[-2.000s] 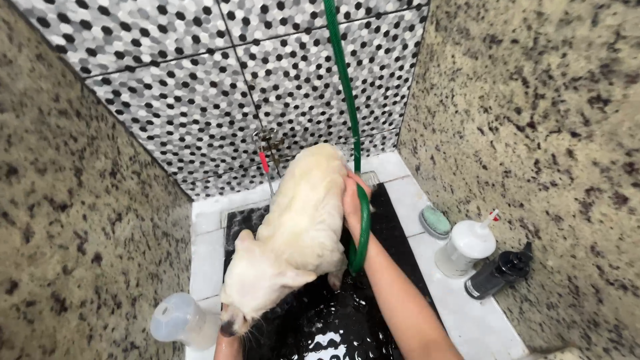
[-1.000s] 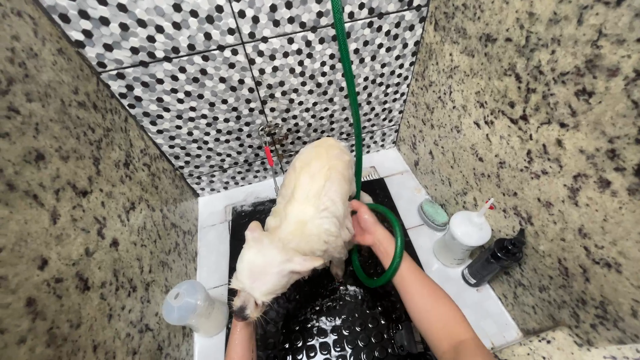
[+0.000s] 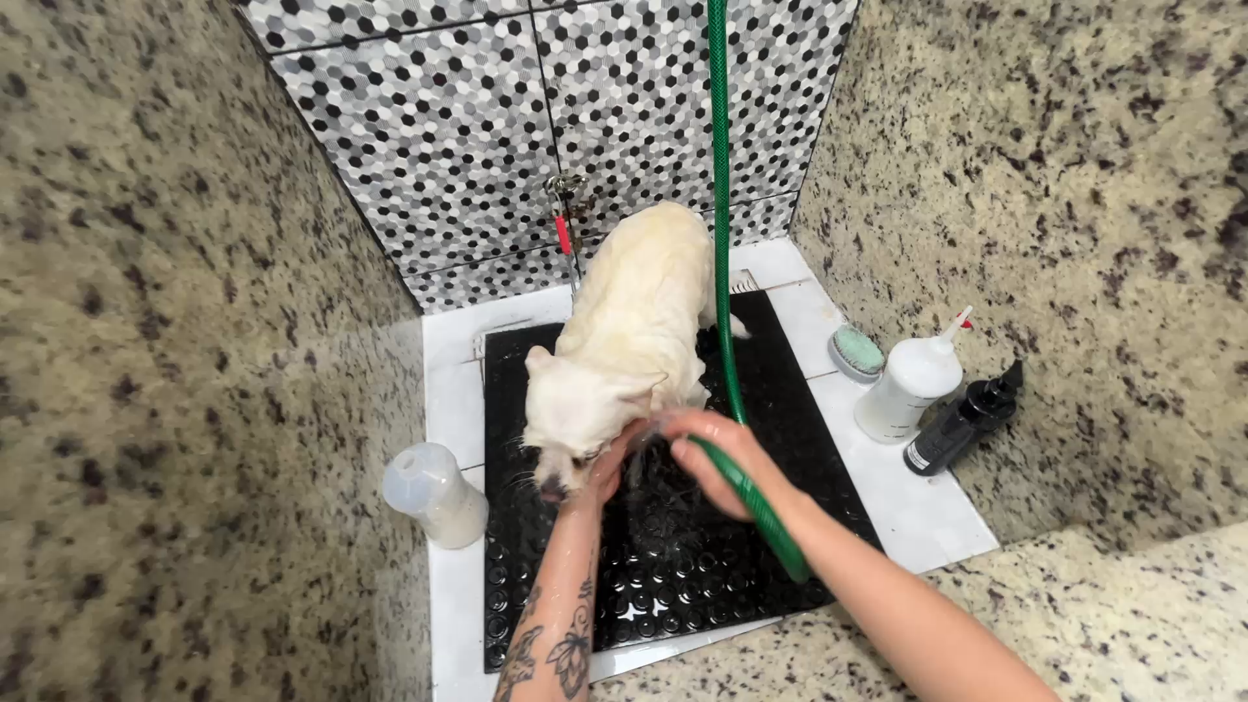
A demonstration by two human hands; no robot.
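A wet, cream-coloured dog (image 3: 639, 302) stands on a black rubber mat (image 3: 780, 458), its lowered head turned to the lower left. My left hand (image 3: 612, 466) touches the side of its face and neck; part of the palm and the fingers is hidden by the head. Close beside it, my right hand (image 3: 717, 453) grips the end of a green hose (image 3: 721, 244), and water runs from there near the dog's cheek. The hose comes down from the top of the view, passes behind my right hand and loops back up to it.
Right of the mat, on white tiles, are a green-bristled brush (image 3: 856, 351), a white nozzle bottle (image 3: 907, 390) and a black pump bottle (image 3: 963, 419). A translucent bottle (image 3: 439, 492) stands at left. A red-handled metal fitting (image 3: 563, 234) hangs by the back wall. Speckled stone walls (image 3: 1033, 195) enclose both sides.
My right hand has moved from the dog's flank to beside its head with the hose end. My left hand now shows at the side of its face, where before it was mostly hidden under the muzzle.
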